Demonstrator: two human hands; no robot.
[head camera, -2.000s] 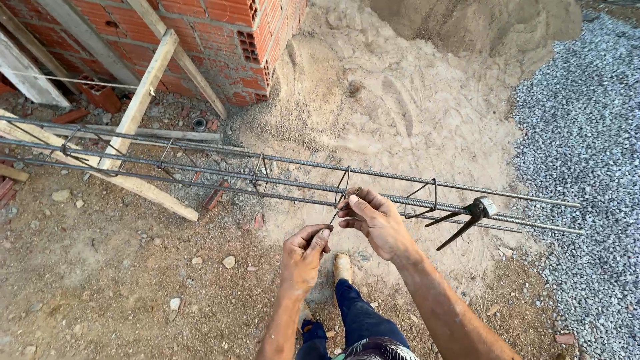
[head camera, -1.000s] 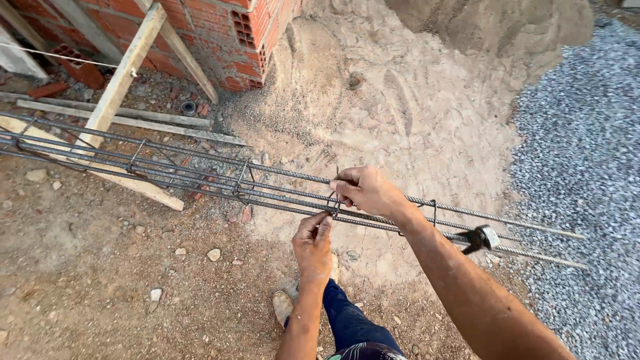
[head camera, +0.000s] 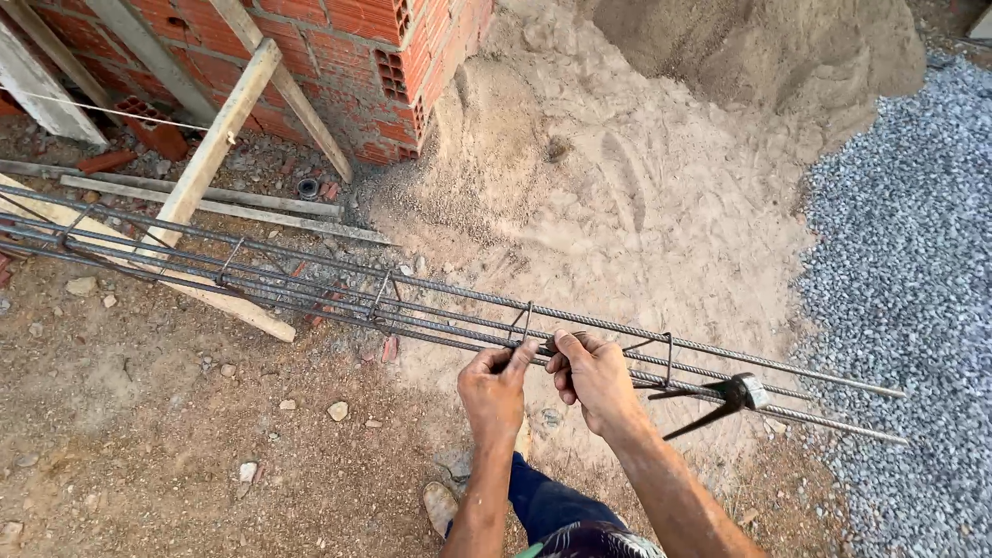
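Observation:
A long cage of ribbed steel rebar (head camera: 457, 291) with wire stirrups crosses the view, sloping down to the right. My left hand (head camera: 494, 391) is at the near bars beside a stirrup (head camera: 528, 319), thumb and forefinger pinched at the steel. Just right of it, my right hand (head camera: 593, 376) has its fingers curled at the same bars; thin dark wire seems to be between the fingertips, though the fingers mostly hide it. Another stirrup (head camera: 669, 360) stands right of my hands. Near the bars' right end hang end-cutting pincers (head camera: 732, 394), their dark handles spread.
A wooden trestle (head camera: 221, 139) supports the cage at the left, before a hollow red brick wall (head camera: 341, 70). Boards (head camera: 232, 203) lie on the ground by the wall. A sand pile (head camera: 744, 46) is at the back, grey gravel (head camera: 914, 232) at the right. My boot (head camera: 440, 504) is below.
My right hand has come down from above the stirrup to the near bars, beside my left hand. Two seconds ago both hands held a thin wire in front of the cage.

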